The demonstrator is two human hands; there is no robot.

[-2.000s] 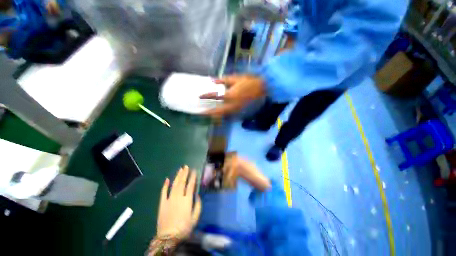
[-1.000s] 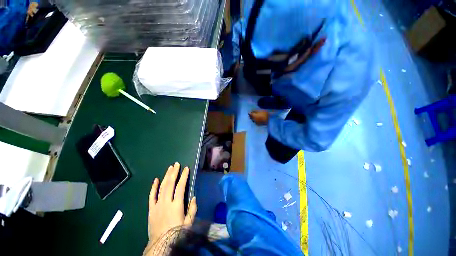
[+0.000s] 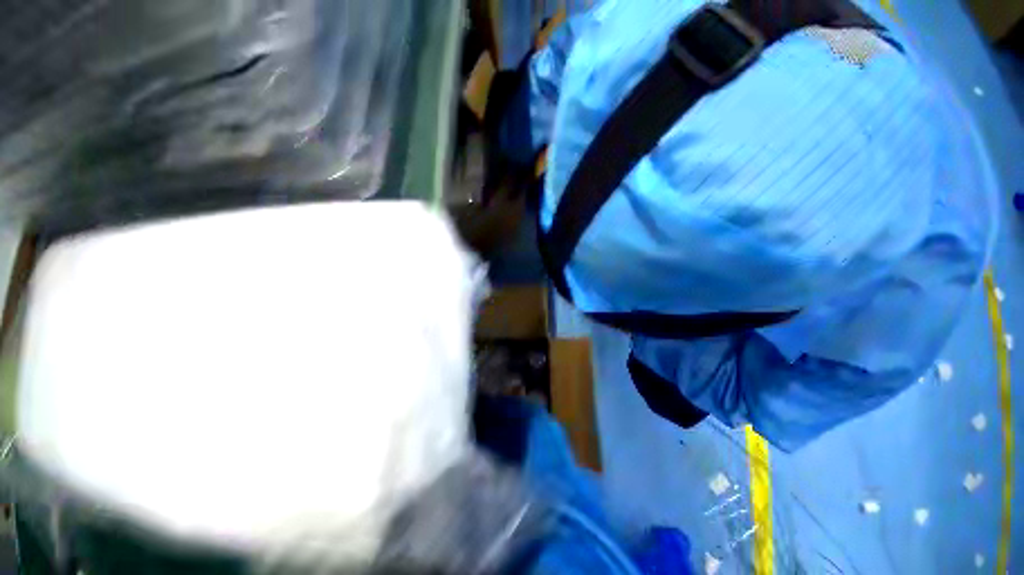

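Note:
A large white block in clear plastic (image 3: 247, 371), like a pack of wipes, fills the left half of the view. It is blurred and very close, over the bench. Neither my left hand nor my right hand shows; the block may cover them. A blue sleeve (image 3: 567, 494) shows at the lower middle, right of the block, with no hand visible on it. Blurred grey clear plastic (image 3: 455, 522) lies between the block and the sleeve.
Stacked clear plastic trays (image 3: 225, 101) stand beyond the block at upper left, beside the green bench edge (image 3: 432, 124). A person in a blue cap and smock (image 3: 775, 202) bends close at right. Below are a cardboard box (image 3: 575, 393) and blue floor (image 3: 898, 472) with white scraps.
The white block now looms large and covers the former area of the phone and green-headed stick. My left hand has gone from sight. The other person's head looks larger and nearer.

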